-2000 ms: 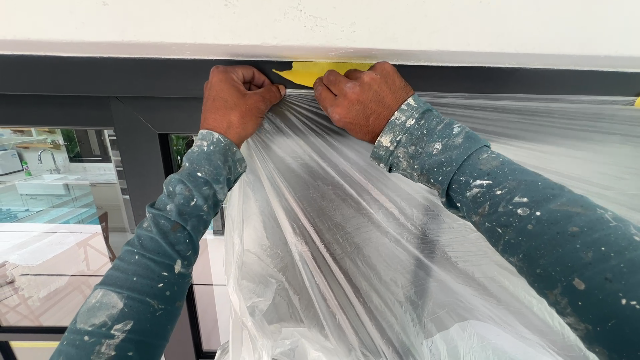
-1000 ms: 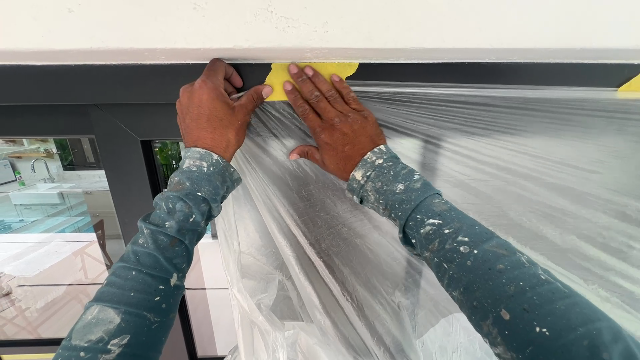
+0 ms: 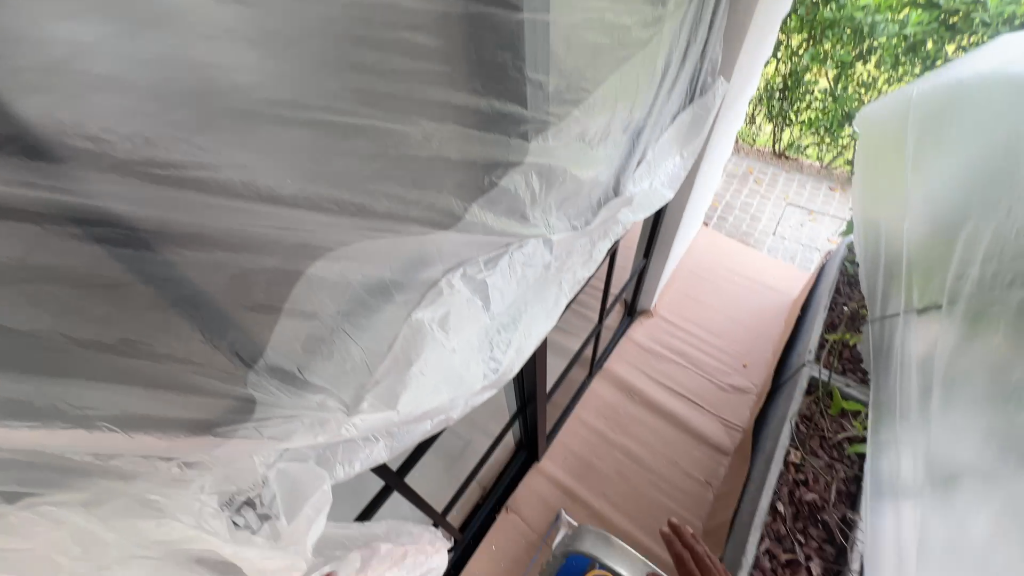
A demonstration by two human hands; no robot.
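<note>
At the bottom edge, the fingers of my right hand [image 3: 691,550] are extended beside a shiny metal tray or platform [image 3: 612,546] that holds a blue and yellow object [image 3: 582,565]; the rest of the hand is cut off. No grip shows on those fingers. My left hand cannot be made out. Clear plastic sheeting [image 3: 472,304] hangs across the dark-framed glazing, its lower edge loose and crumpled. More bunched sheeting with printed marks lies at lower left.
Pinkish protective paper [image 3: 640,400] covers the walkway below. Along its right side runs a planter edge [image 3: 772,448] with bark mulch [image 3: 808,496] and small plants. Another translucent sheet [image 3: 944,320] hangs at right. Stone paving [image 3: 768,200] and a green hedge [image 3: 832,72] lie beyond.
The view has swung down from the upper frame to the walkway. Both hands have left the yellow tape, where the right palm was pressed flat; only right-hand fingers now show, low down.
</note>
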